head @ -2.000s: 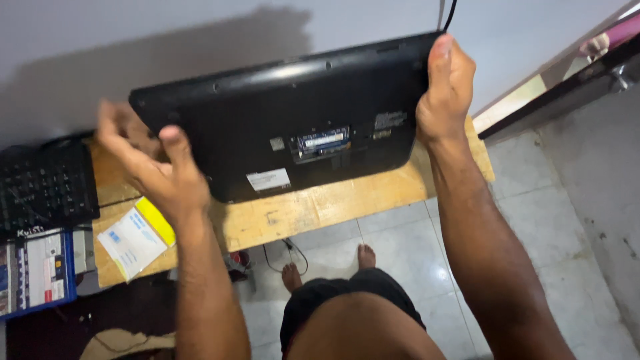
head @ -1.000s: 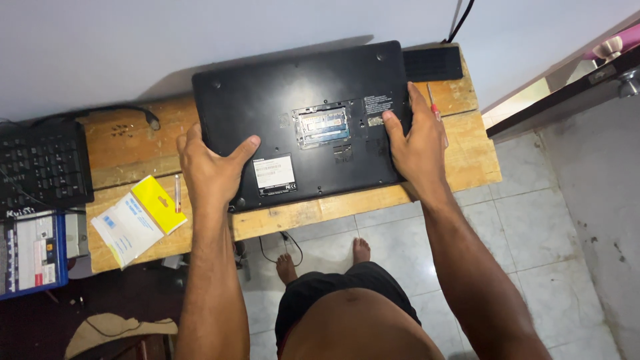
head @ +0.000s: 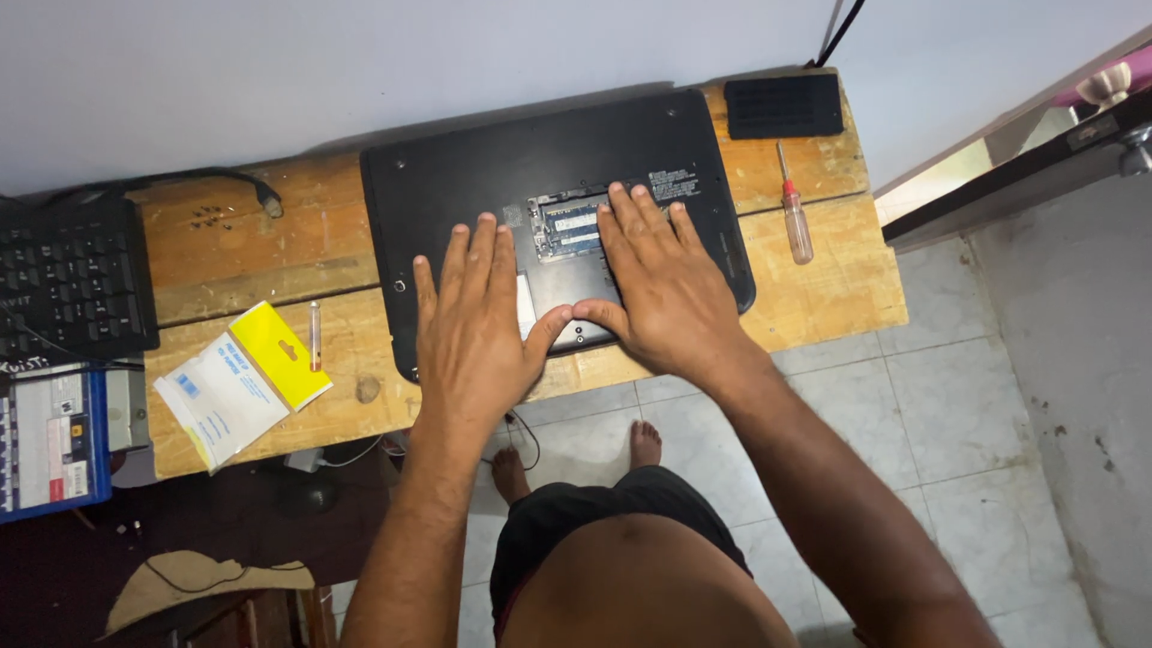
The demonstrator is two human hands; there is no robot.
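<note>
A black laptop [head: 540,144] lies bottom side up on a wooden bench, its memory bay uncovered. Inside that bay sit RAM modules [head: 572,225], partly hidden by my right fingers. My left hand [head: 477,333] rests flat on the left part of the underside, over part of a white label [head: 525,301]. Flat on the right part lies my right hand [head: 661,279]. The two thumbs meet near the front edge, and neither hand grips anything. A black cover panel [head: 783,108] and a screwdriver [head: 795,211] with a clear red handle lie to the right.
On the wooden bench [head: 333,225], left of the laptop, are several small screws [head: 211,216], a cable plug [head: 268,200], a yellow and white plastic packet [head: 243,382] and a slim clear tube [head: 315,336]. A black keyboard [head: 67,279] stands at the far left. The wall runs behind.
The laptop was tilted up in both hands; it then came down onto the bench. My hands have moved from its side edges onto its underside, with fingers laid flat.
</note>
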